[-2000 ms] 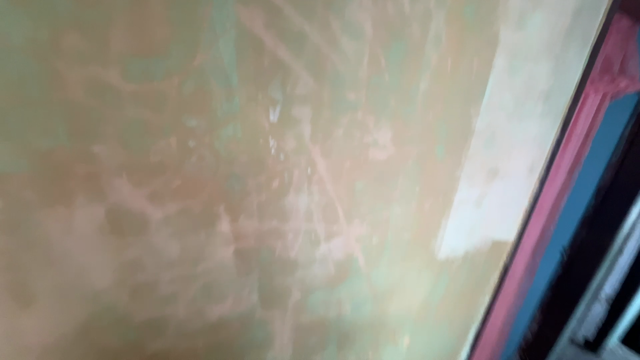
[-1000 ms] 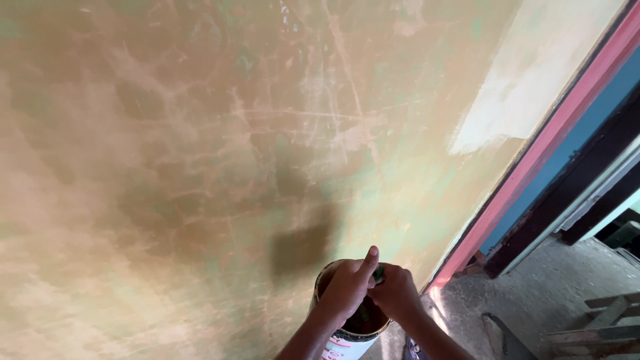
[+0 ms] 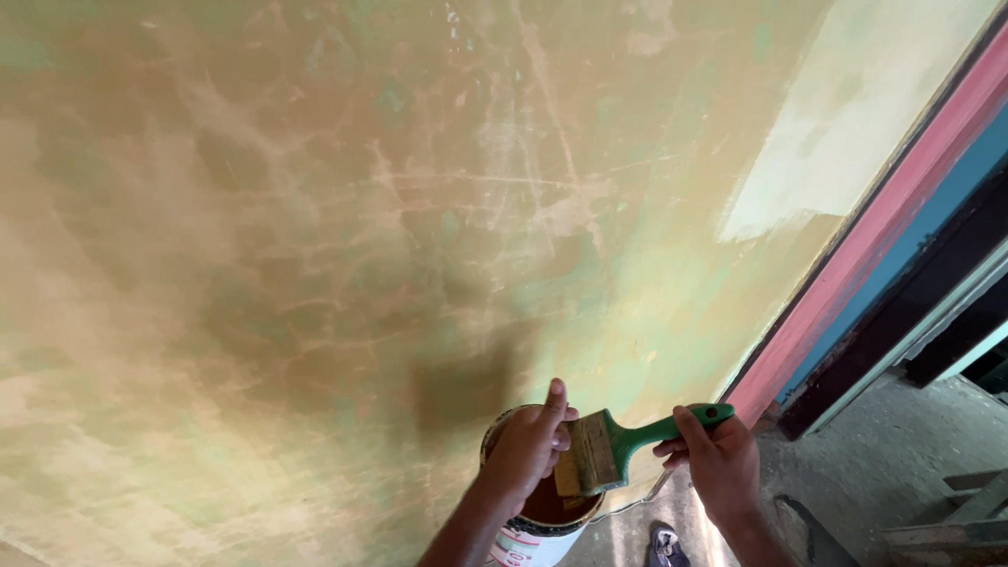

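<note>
My right hand [image 3: 717,457] grips the green handle of a wide flat paintbrush [image 3: 614,453], whose bristles point left over the mouth of a paint bucket [image 3: 551,543]. At the bucket's left side is my left hand [image 3: 535,441], thumb up, its fingers at the rim and close to the bristle tips. Whether it holds the rim is hidden. The bucket is white with printing, its rim dark and smeared, and its inside looks brown. Behind them rises a patchy tan and green wall [image 3: 315,236] with scratches and a pale painted patch [image 3: 827,134] at the upper right.
A pink door frame edge [image 3: 866,236] borders the wall, beside blue and dark strips. Below lies a grey concrete floor [image 3: 858,465] with a shoe [image 3: 668,547] near the bucket. Wooden pieces [image 3: 953,531] stand at the lower right.
My right hand has moved right, away from my left hand, and the brush now shows plainly between them. Two seconds ago neither hand was in view.
</note>
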